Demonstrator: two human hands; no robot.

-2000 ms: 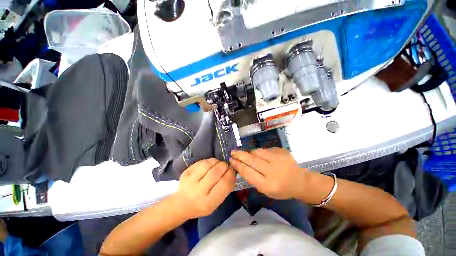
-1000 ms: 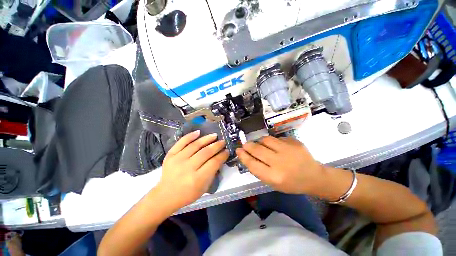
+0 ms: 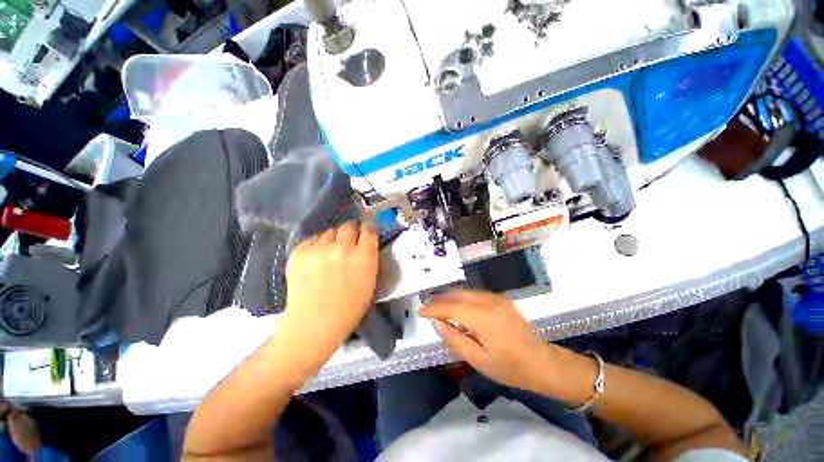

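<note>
A white and blue overlock machine (image 3: 397, 117) marked "JACK" stands in front of me. My left hand (image 3: 332, 266) is closed on a dark grey fabric piece (image 3: 303, 194) left of the needle area (image 3: 434, 221); the piece's upper part is lifted and blurred, and its lower end shows below my fingers. The light plate beside the presser foot is uncovered. My right hand (image 3: 479, 329) is at the table's front edge, fingers slightly apart, with no fabric visible in it. A stack of grey panels (image 3: 176, 217) and narrower grey bands (image 3: 262, 271) lie to the left.
A clear plastic tub (image 3: 194, 86) is at the back left. A grey machine with a round vent (image 3: 36, 293) is far left. A brown object (image 3: 736, 149) with black cord lies at the table's right end. A blue crate (image 3: 795, 86) is beyond it. A person's hand shows bottom left.
The fabric has come away from the needle area and moved left with my left hand. My right hand has moved down from the presser foot. The view has shifted.
</note>
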